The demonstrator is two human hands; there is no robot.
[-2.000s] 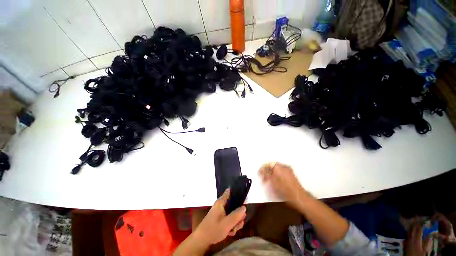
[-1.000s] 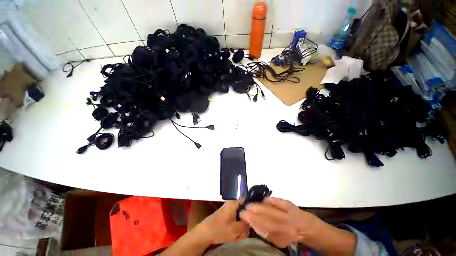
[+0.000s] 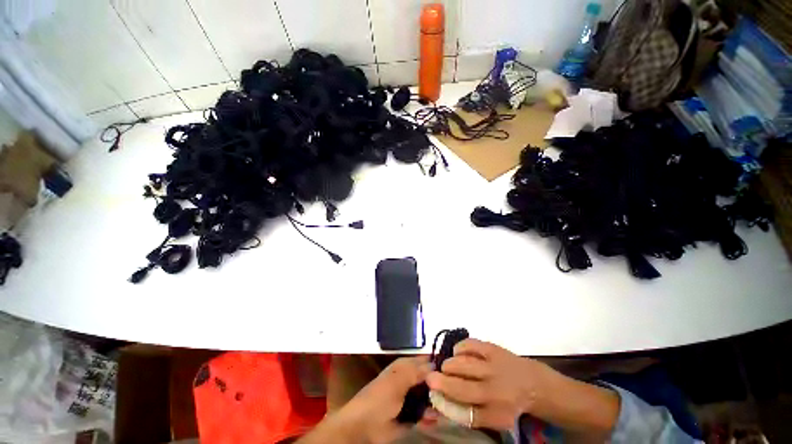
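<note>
A coiled black cable bundle is held between my two hands just below the table's front edge. My left hand grips its lower part from the left. My right hand wraps its fingers over it from the right; a whitish cover shows on one finger. The bundle's lower part is mostly hidden by my fingers. A black smartphone lies flat at the table edge, just beyond my hands. A large heap of black cables is at the left, with loose plug ends toward the middle. Another heap of bundles is at the right.
An orange bottle stands by the wall. Tangled cables lie on a cardboard sheet at the back. White tissue, a clear water bottle, a checked backpack and blue-and-white packs are back right. An orange-red thing is below the edge.
My right hand has come from over the table to the bundle, and both hands now hold it. In the last second the bundle has turned more upright. The camera view has shifted slightly.
</note>
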